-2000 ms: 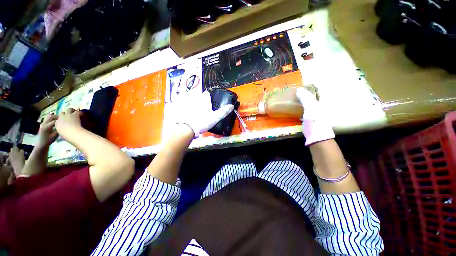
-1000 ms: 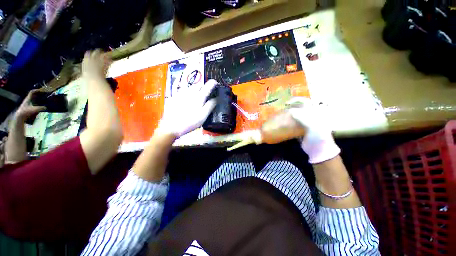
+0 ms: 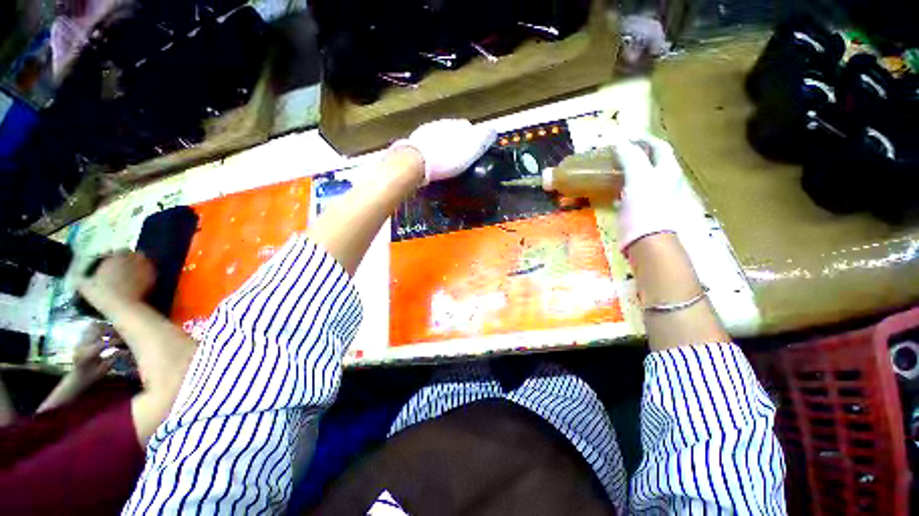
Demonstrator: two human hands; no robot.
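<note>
My left hand, in a white glove, is over the black upper half of the printed sheet, near the box behind it. A dark shape is under its fingers, but I cannot tell whether it is a housing or the sheet's print. My right hand, also gloved, is closed around the tan glue bottle. The bottle lies nearly level, its nozzle pointing left toward the dark shape. The left palm and thumb are hidden.
A cardboard tray of black units with wires stands behind the sheet. More black units are grouped on a brown surface at right. A red crate is at lower right. A neighbour's hands are near a black block at left.
Both hands have moved toward the back of the bench, the right one still with the bottle. The housing is gone from the orange area. The view has shifted; the neighbour's arm has come down.
</note>
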